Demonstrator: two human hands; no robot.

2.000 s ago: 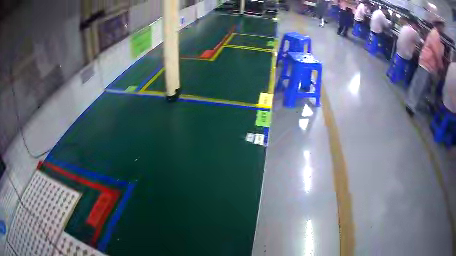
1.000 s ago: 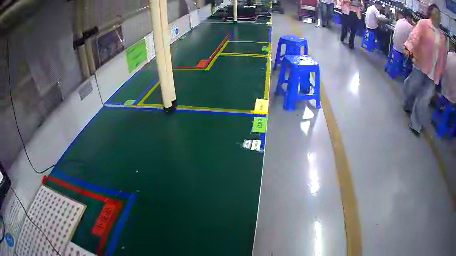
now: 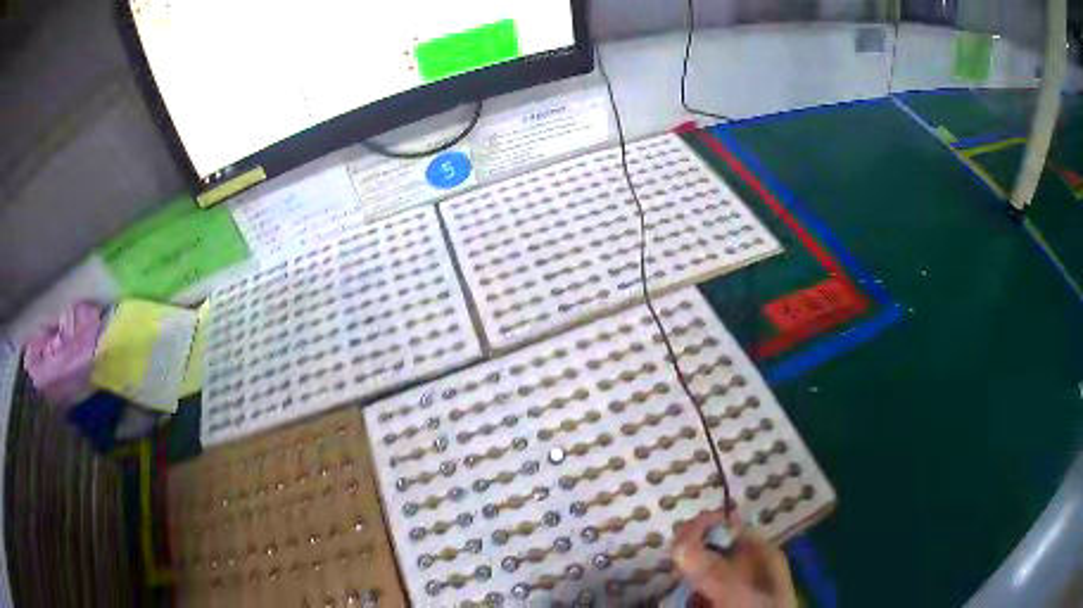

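A white component tray (image 3: pixel 784 442) lies in front of me, with rows of dumbbell-shaped brown cut-outs. Small silvery round parts (image 3: pixel 431 559) sit in cut-outs mostly on its left and lower side. A small round white spot (image 3: pixel 557 455) shows near its middle. My right hand (image 3: pixel 736 568) is at the tray's lower right, cut off by the bottom edge, with its fingers closed around a grey corded tool (image 3: pixel 719 538). The tool's tip cannot be made out. A thin dark cord (image 3: pixel 675 344) runs from it up across the trays. My left hand is not in view.
A brown tray (image 3: pixel 267 523) with small parts adjoins on the left. Two more white trays (image 3: pixel 339 315) (image 3: pixel 606 226) lie behind, under a monitor (image 3: pixel 356 71). Yellow papers (image 3: pixel 149 354) and a pink item (image 3: pixel 65 347) are at left. A red label (image 3: pixel 817 306) lies on the green mat.
The view has swung left and down from the long green mat and aisle to the trays and monitor. My right hand with the tool has come into view.
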